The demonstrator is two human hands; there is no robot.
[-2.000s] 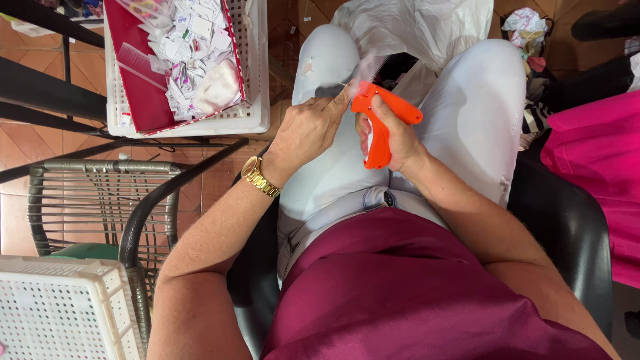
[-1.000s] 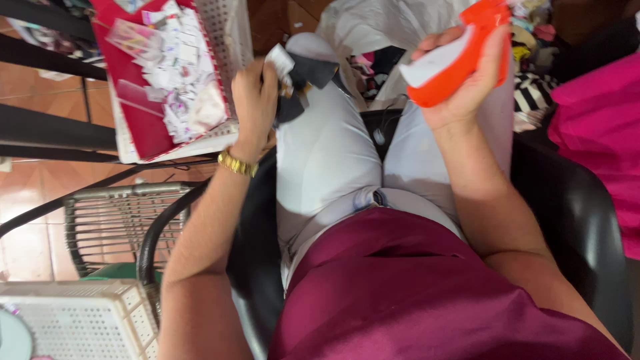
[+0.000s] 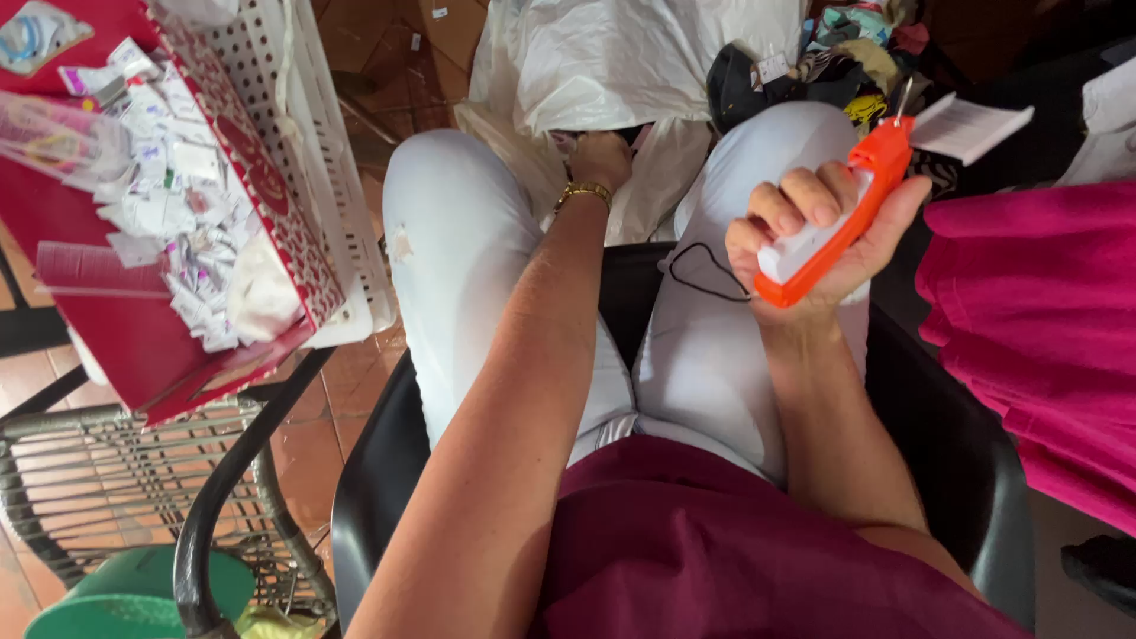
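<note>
My right hand [image 3: 821, 231] holds an orange and white tagging gun [image 3: 843, 222] above my right thigh. Its needle points up, and a clip of clear plastic fasteners [image 3: 969, 129] sticks out beside it. My left hand [image 3: 601, 161], with a gold watch at the wrist, reaches into the mouth of a white plastic bag [image 3: 612, 67] between my knees. Its fingers are hidden among dark cloth, so what it grips is unclear. A black garment with a white tag [image 3: 772, 67] lies beyond my right knee. A thin black cord loop [image 3: 706, 271] rests on my right thigh.
At left, a red box [image 3: 80, 293] of paper tags [image 3: 177, 177] stands on a white perforated crate [image 3: 342, 169]. Below it are a woven chair [image 3: 71, 479] and a green tub [image 3: 133, 595]. Heaped clothes [image 3: 852, 53] lie at upper right, and bright pink fabric [image 3: 1038, 328] hangs at right.
My left hand has moved from over my left knee, where it held something dark with a white tag, into the bag. The dark piece has left that hand. My right hand still holds the tagging gun.
</note>
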